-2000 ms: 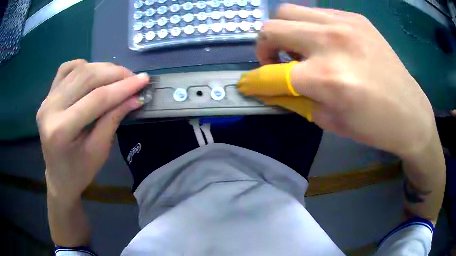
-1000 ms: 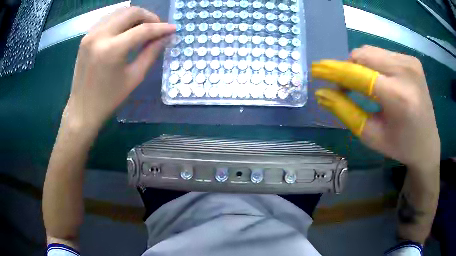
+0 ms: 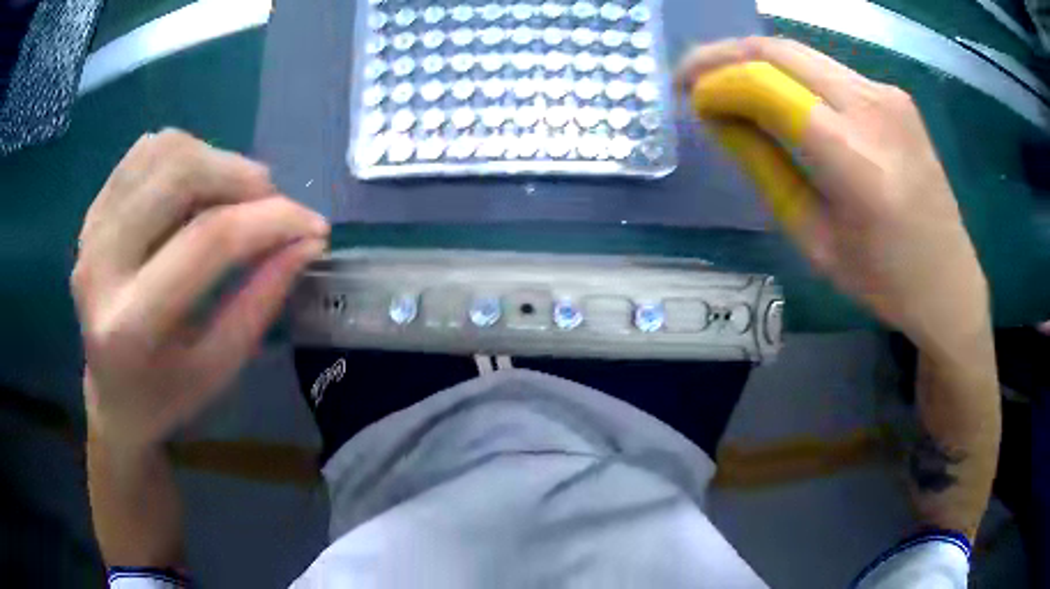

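Note:
A grey metal lamp housing (image 3: 527, 334) lies lengthwise at the bench's front edge, its face showing several clear round lenses (image 3: 485, 312) in a row. A clear lens tray (image 3: 512, 170) with rows of round lenses lies behind it. My left hand (image 3: 190, 276) is blurred at the housing's left end, thumb and fingertips together; whether they hold a lens cannot be seen, and the hand partly hides that end. My right hand (image 3: 841, 173), with yellow finger cots (image 3: 766, 109), is curled just right of the tray, above the mat; its fingertips are blurred.
A dark grey work mat (image 3: 311, 138) lies under the tray on the green bench (image 3: 173, 109). A shiny dimpled sheet (image 3: 46, 81) is at the far left. Pale strips (image 3: 184, 40) run across the bench behind.
My left hand has moved from the tray's left edge down to the housing's left end. My right hand's fingers have curled in beside the tray. Tray and housing appear higher in the view.

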